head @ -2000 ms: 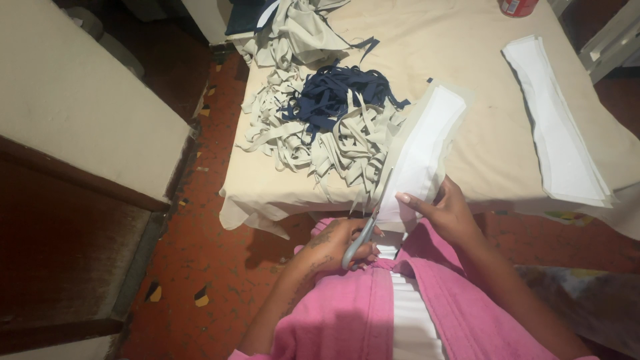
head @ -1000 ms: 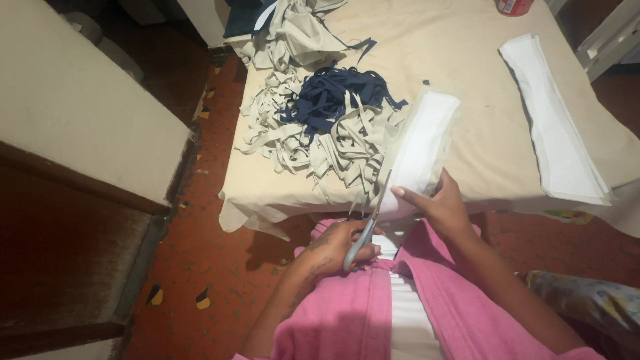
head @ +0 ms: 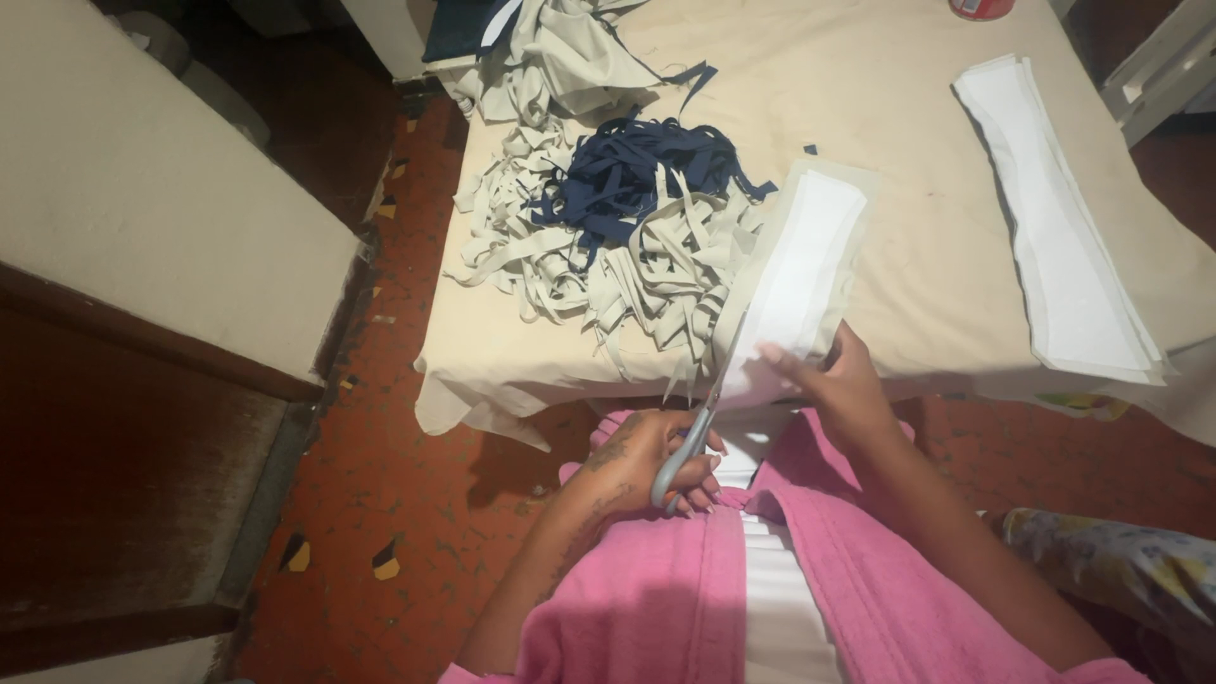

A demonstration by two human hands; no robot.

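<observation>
Grey-handled scissors (head: 686,456) are in my left hand (head: 655,461), its fingers through the handles. Their blades point up and away, along the left edge of a long white piece (head: 803,256) with pale beige fabric showing around it. On the right, my right hand (head: 831,380) holds the near part of this piece, thumb on top and fingers beneath. Just left of the piece lie beige fabric strips (head: 665,275), with a tangle of navy strips (head: 655,171) among them.
A stack of long white pieces (head: 1064,228) lies at the right of the cloth-covered table (head: 912,313). Crumpled beige fabric (head: 560,57) is at the back left, a red can (head: 981,8) at the far edge. A patterned cloth (head: 1111,560) shows at lower right.
The white piece and my right hand have shifted slightly toward me over the two seconds. My left hand stays on the scissors at the piece's left edge.
</observation>
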